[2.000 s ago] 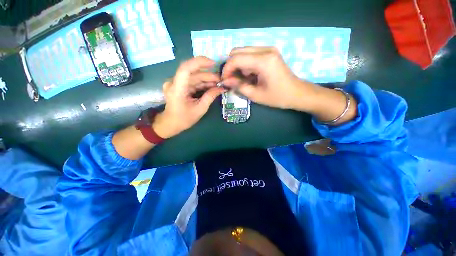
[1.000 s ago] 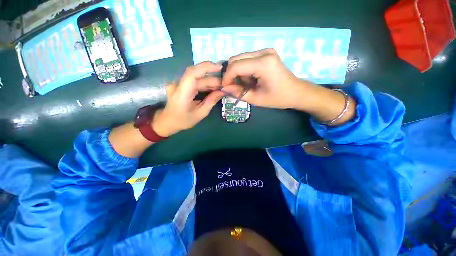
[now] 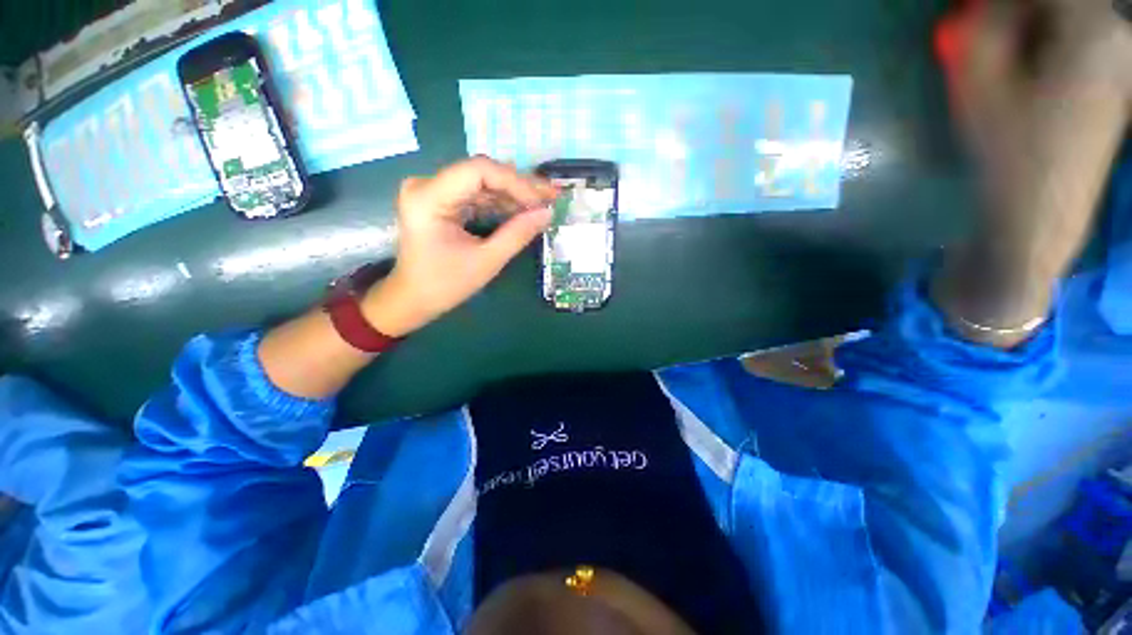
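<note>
An opened phone unit (image 3: 580,248) lies upright in front of me, with its green board and silver-white area showing. My left hand (image 3: 466,236), with a dark red watch strap, is at the phone's upper left edge. Its thumb and index fingertips are close together; whether a small piece is between them is unclear. My right hand (image 3: 1043,124), with a bracelet, is badly blurred at the upper right, over the red bin (image 3: 952,47). What it holds cannot be made out. A light blue sticker sheet (image 3: 732,143) lies behind the phone, partly under its top.
A second opened phone unit (image 3: 245,130) lies at the left on wider light blue sticker sheets (image 3: 118,155). A metal strip-like object (image 3: 47,199) is at those sheets' left edge. A worn pale edge (image 3: 99,44) runs along the top left. The bench is dark green.
My right hand has left the phone and moved far right to the red bin. The phone's top is now uncovered. My left hand remains beside the phone.
</note>
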